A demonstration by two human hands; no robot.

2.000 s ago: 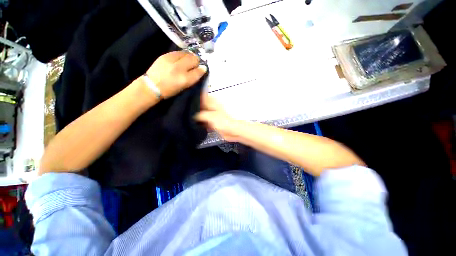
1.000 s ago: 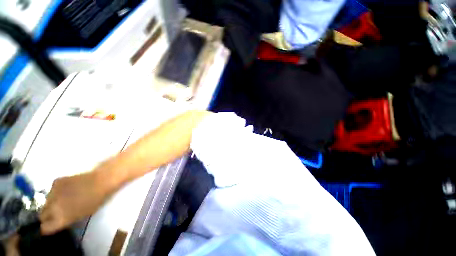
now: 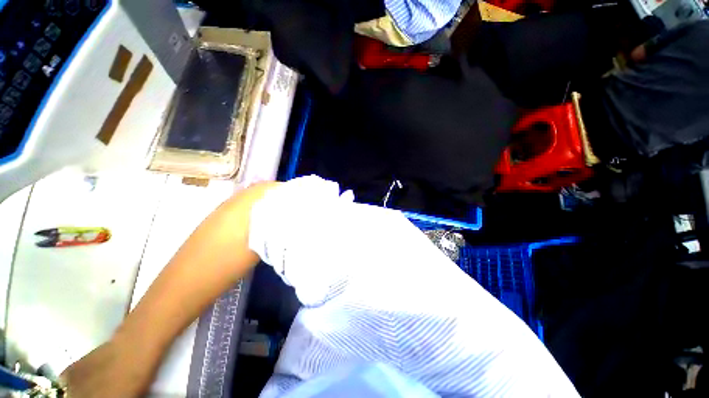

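My right hand (image 3: 109, 373) is at the lower left edge, blurred and partly cut off, beside small metal parts of the sewing machine (image 3: 39, 384). Its fingers and anything in them cannot be made out. My left hand is out of the picture. The thread snips (image 3: 73, 237), orange and yellow with dark tips, lie on the white machine bed (image 3: 70, 291) above my right hand. The black garment at the needle does not show.
A dark flat device (image 3: 206, 101) lies in a tan tray on the table's far right. A ruler strip (image 3: 215, 342) runs along the table edge. Beyond are black cloth (image 3: 412, 128), a red stool-like object (image 3: 544, 148), blue crates (image 3: 497, 272) and another person's sleeve (image 3: 420, 17).
The view has swung to the right, so the needle area and my right hand moved to the lower left. My left hand and the black garment have left the picture.
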